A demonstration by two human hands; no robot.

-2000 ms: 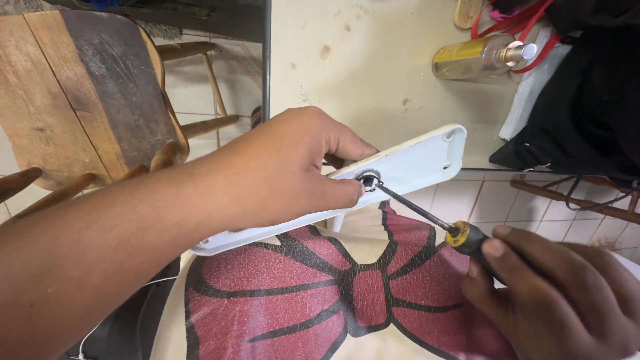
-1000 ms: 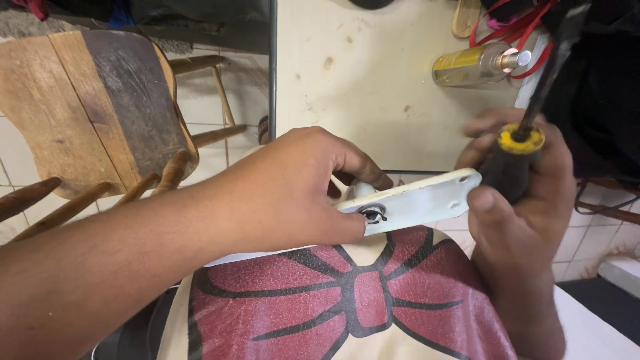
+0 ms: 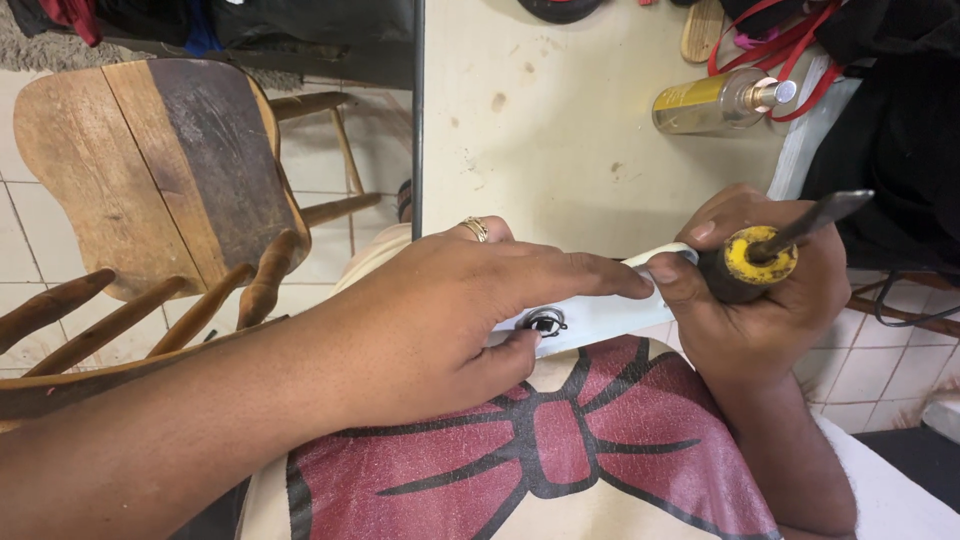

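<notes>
My left hand (image 3: 480, 307), with a gold ring, grips a long white plate (image 3: 600, 322), its thumb beside a round hole with a dark metal ring clip (image 3: 545, 321) in it. The plate looks like a door handle's backplate, partly hidden under the hand. My right hand (image 3: 757, 277) pinches the plate's right end between thumb and finger. It also holds a screwdriver (image 3: 761, 255) with a black and yellow handle, the shaft pointing up and right, away from the plate. Both hands are above my lap, over the printed bow (image 3: 562, 442) on my clothing.
Beyond the hands is a stained cream table (image 3: 555, 150). On it lie a glass spray bottle (image 3: 712, 101), red straps (image 3: 814, 45) and a wooden piece (image 3: 703, 30). Black fabric (image 3: 892, 165) is at the right. A wooden chair (image 3: 157, 172) stands at the left.
The screwdriver's tip, at the ring clip two seconds ago, has come away from it and now points up. My right hand has moved onto the plate's right end. My left fingers have stretched along the plate.
</notes>
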